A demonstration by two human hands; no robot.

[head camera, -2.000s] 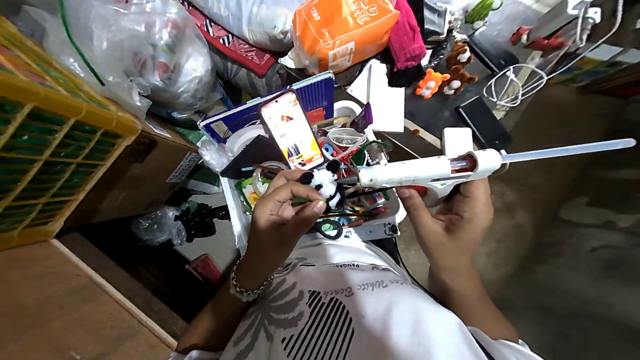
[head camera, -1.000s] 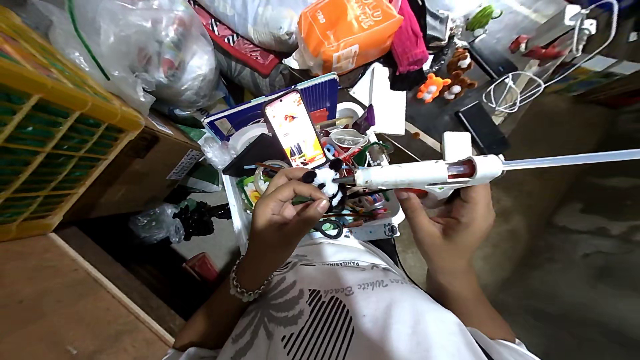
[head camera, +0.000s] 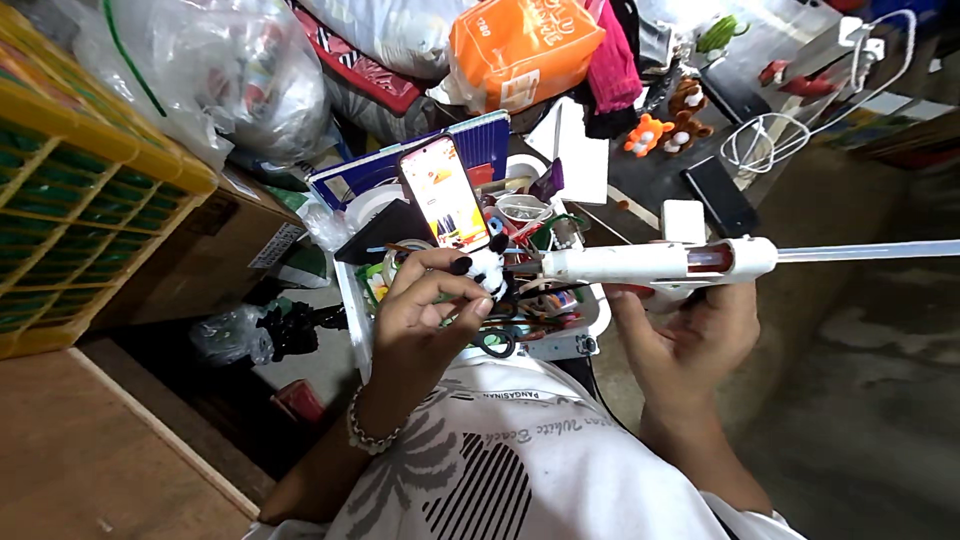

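Observation:
Between the fingertips of my left hand is a small black-and-white panda figure, fuzzy-looking, with black ears. My right hand grips a white hot glue gun by its handle, thumb by the red trigger. The gun lies level and its nozzle points left, at or very near the panda's side; whether they touch is unclear. A long translucent glue stick sticks out of its rear. Just behind the panda a lit smartphone leans upright over a white tray of craft odds and ends.
A yellow plastic crate and a cardboard box stand at left. Behind are plastic bags and an orange package. Further right lie an orange animal figure, brown ones, a dark phone and a coiled white cable.

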